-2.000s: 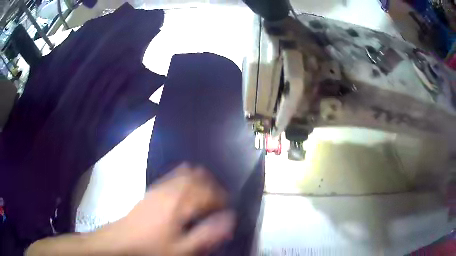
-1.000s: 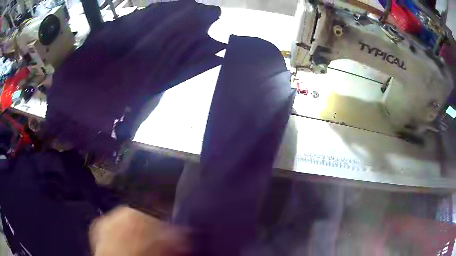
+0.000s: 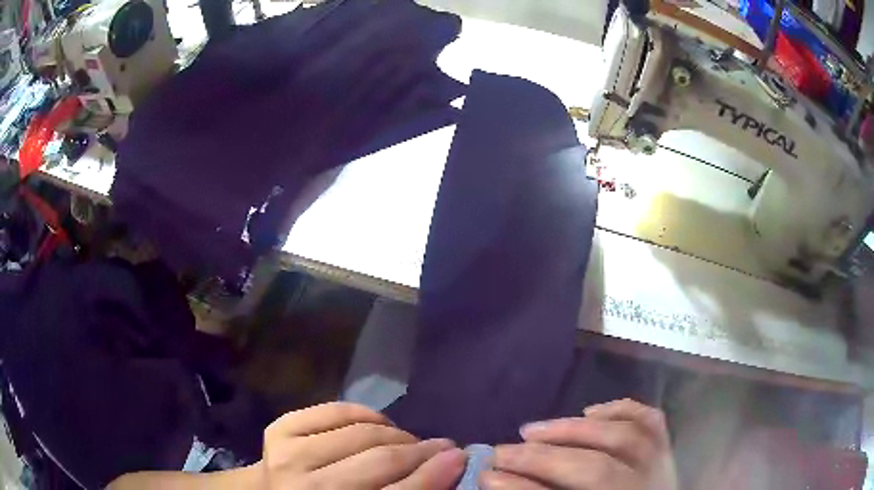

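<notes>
A long dark purple-navy cut panel (image 3: 508, 239) lies on the white table and hangs over its front edge. Its rounded top end is beside the needle area of the cream sewing machine (image 3: 757, 129) marked "TYPICAL". My left hand (image 3: 359, 450) and my right hand (image 3: 585, 450) are at the panel's lower end, at the bottom of the picture. The fingertips of both hands pinch the cloth close together, around a small grey-blue piece (image 3: 473, 467). The lower parts of both hands are cut off by the picture's edge.
A wide dark pile of cut panels (image 3: 278, 115) lies on the table at left. A dark garment heap (image 3: 96, 364) is at lower left. Another machine (image 3: 105, 43) stands at upper left with red items. Red and blue things are at upper right.
The view has shifted back from the machine. My left hand has moved to the panel's lower end, and my right hand has come into view there. A grey-blue piece now shows between them.
</notes>
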